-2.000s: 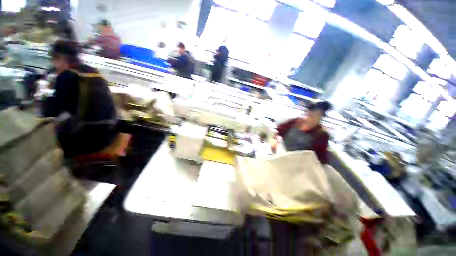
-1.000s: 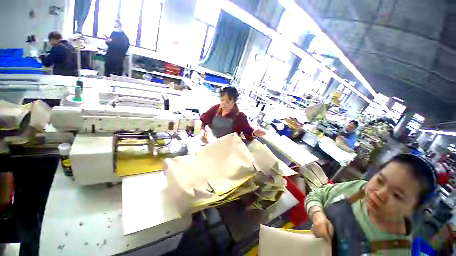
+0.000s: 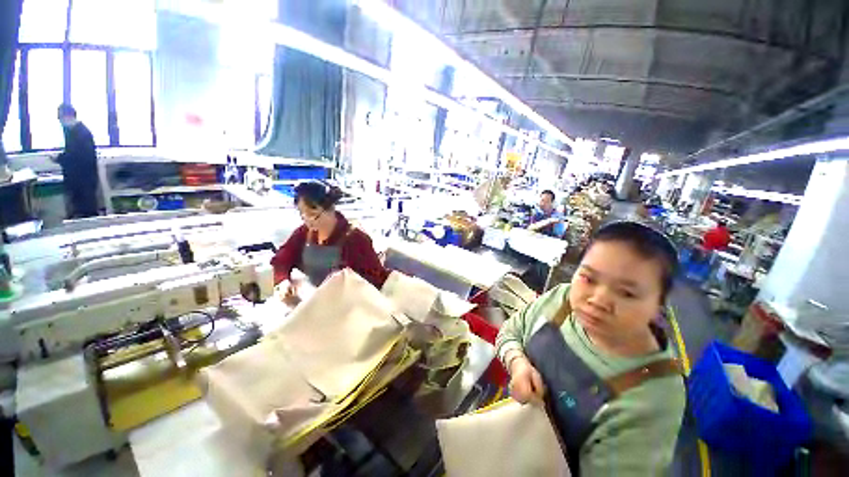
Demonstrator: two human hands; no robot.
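Note:
Neither of my hands is in view. Nearest in front of me, a stack of beige bag panels (image 3: 316, 349) with thin yellow edges lies draped over the machine table's corner. The yellow clamp plate (image 3: 154, 396) sits under the arm of the white pattern sewing machine (image 3: 121, 303) at the left. A flat white sheet (image 3: 181, 447) lies in front of the plate and partly under the stack. At the right, a co-worker in a green top and grey apron grips the top edge of another beige panel (image 3: 503, 440), which is cut off by the lower picture edge.
The green-sleeved co-worker (image 3: 605, 363) stands close on the right. A blue crate (image 3: 749, 401) with pale pieces is on the floor beyond. A person in dark red (image 3: 330, 247) works behind the stack. A red crate (image 3: 489, 340) is beside it. A yellow floor line (image 3: 684, 345) runs along the aisle.
My view has swung to the right, so the machine and stack now show further left. The blue crate and aisle have come into view. The green-sleeved co-worker appears more upright, still holding the panel.

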